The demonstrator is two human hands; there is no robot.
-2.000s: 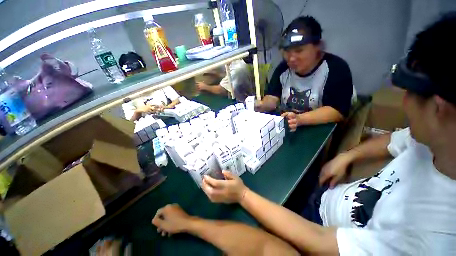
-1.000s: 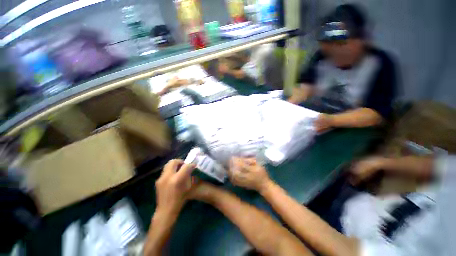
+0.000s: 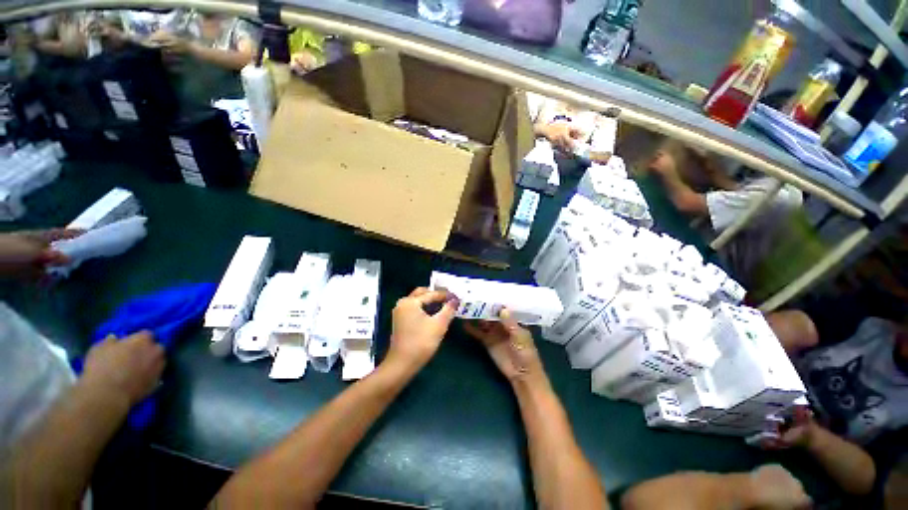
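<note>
My left hand [image 3: 422, 324] and my right hand [image 3: 510, 344] hold one slim white carton [image 3: 503, 300] with small dark print, level above the green table. My left fingers are at its left end; my right fingers grip it from below near the middle. Several white cartons [image 3: 311, 309] lie to the left of my hands, some with open flaps and rounded white pieces between them. A large group of white cartons [image 3: 637, 299] stands to the right, many with raised flaps, with a neat closed stack [image 3: 752, 359] at its right.
A large open brown box [image 3: 358, 159] is at the back. Black boxes [image 3: 199, 149] stand back left. A blue cloth [image 3: 164, 314] lies by a neighbour's hand at left. Another person's arms reach in at lower right. A shelf [image 3: 558, 75] with bottles crosses above.
The view has swung left and down. Both my hands are now in the middle on one carton; the cartons at left and the neighbour there have come into view.
</note>
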